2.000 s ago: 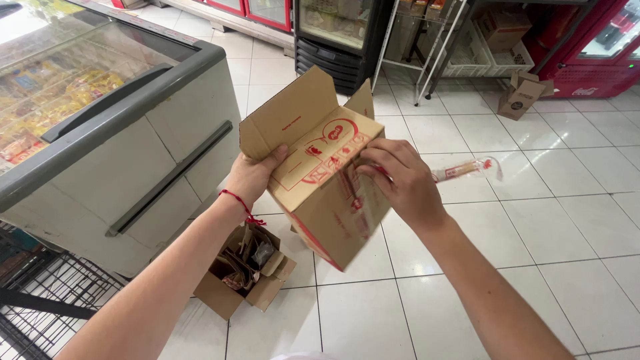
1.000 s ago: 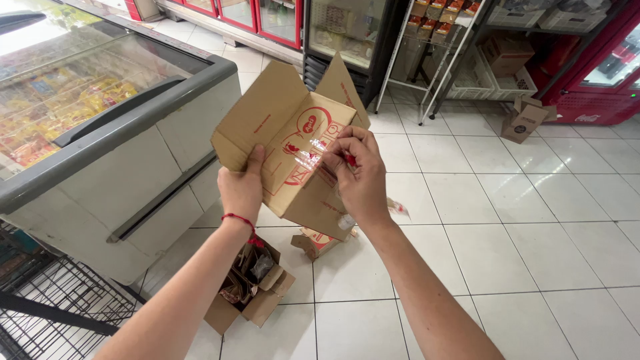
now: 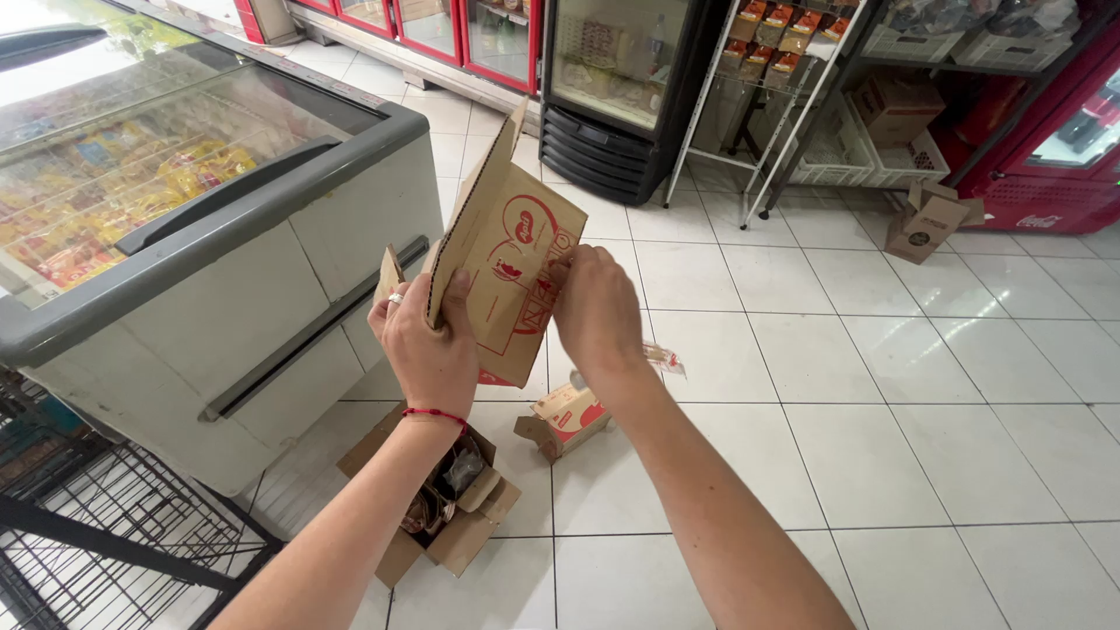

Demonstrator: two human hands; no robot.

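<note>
A cardboard box [image 3: 516, 271] with red print and raised flaps is held up in front of me, tilted. My left hand [image 3: 429, 341] grips it at the left, thumb on the printed side and fingers behind a flap. My right hand [image 3: 599, 306] has its fingertips pinched together at the box's right edge; whether they hold a bit of tape or the edge itself is hidden. Below stands an open carton [image 3: 472, 534] filled with packaging. Beside it on the floor lies a smaller red and tan box [image 3: 569, 420], with a clear plastic strip [image 3: 663, 359] partly behind my right hand.
A chest freezer [image 3: 350, 210] with yellow packets stands at the left, above a black wire rack [image 3: 114, 525]. At the back are a black upright fridge [image 3: 604, 96] and a white wire stand [image 3: 761, 87]. An open brown box [image 3: 927, 223] sits on the tiles by a red cooler [image 3: 1032, 175].
The held box has been turned, its flaps now rising at the left. My right hand remains at its printed side. The small box on the floor has come into fuller view.
</note>
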